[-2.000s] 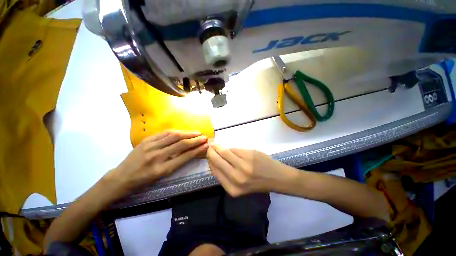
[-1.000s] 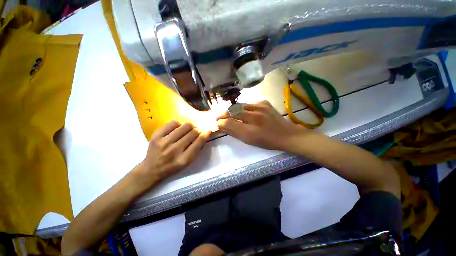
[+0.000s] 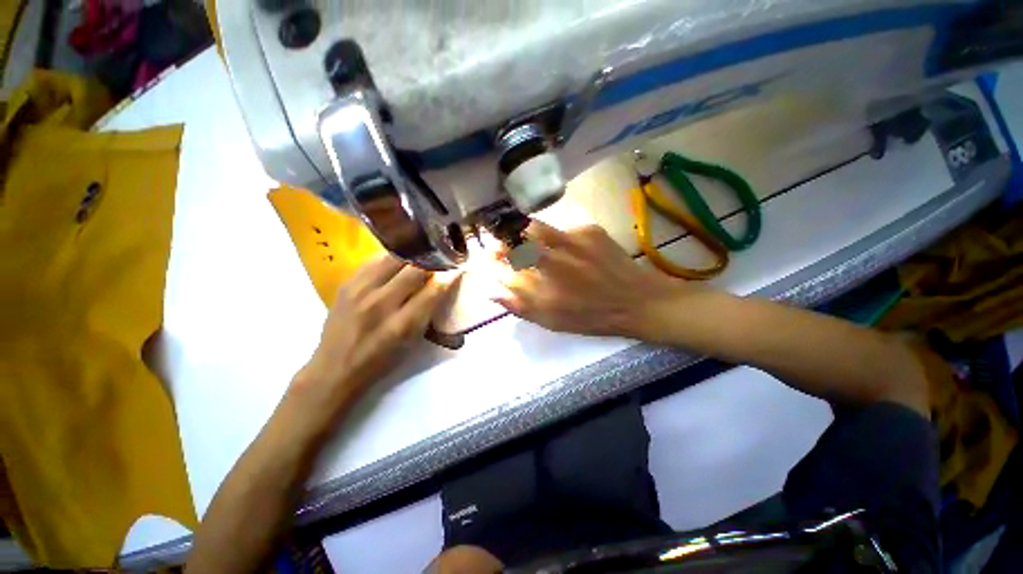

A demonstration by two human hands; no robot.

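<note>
A mustard cloth piece (image 3: 325,241) with small dark marks lies under the sewing machine head (image 3: 449,79), partly hidden by the head and my left hand. My left hand (image 3: 381,308) lies on the cloth's near edge, fingers bent toward the needle area. My right hand (image 3: 578,280) is just right of the presser foot, fingertips close to it. The bright lamp glare hides the needle and whether the right fingertips pinch the cloth. The chrome loop (image 3: 376,185) hangs at the front of the head.
Scissors with a green and a yellow-orange handle (image 3: 718,202) lie right of my right hand. A larger mustard piece (image 3: 90,336) lies flat at the left. The ruler-taped table edge (image 3: 538,392) runs below my forearms. Mustard cloth (image 3: 965,292) is heaped at the right below the table.
Since the earliest frame both hands have moved away from the table edge to the needle area. Since one second ago, less of the cloth shows. The camera view has shifted slightly.
</note>
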